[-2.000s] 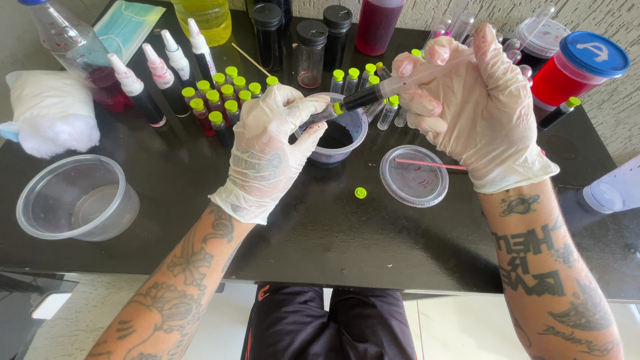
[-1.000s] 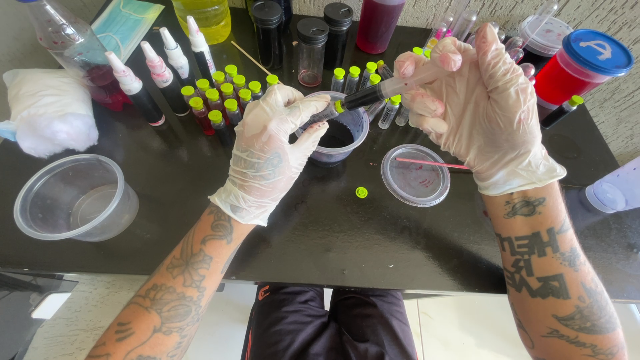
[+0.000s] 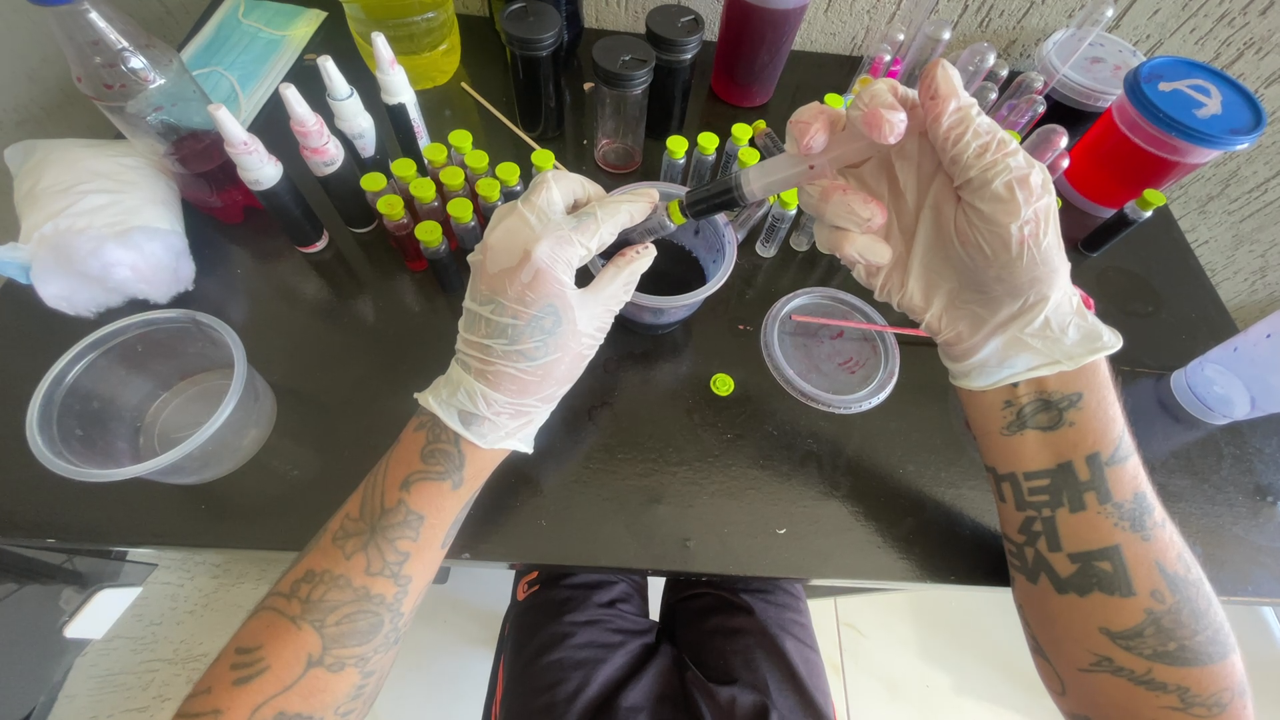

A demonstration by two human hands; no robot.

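My left hand, in a white glove, pinches a small clear vial tilted over a plastic cup of dark liquid. My gloved right hand holds a plastic syringe partly filled with dark liquid. The syringe's tip meets the green-rimmed mouth of the vial; whether it goes inside is hard to tell. A loose green cap lies on the black table, left of a round clear lid with a pink stick across it.
Green-capped vials stand left of the cup, others behind it. White-tipped bottles, cotton and an open clear tub are at left. Dark jars line the back. A blue-lidded red tub stands at right, beyond clear tubes.
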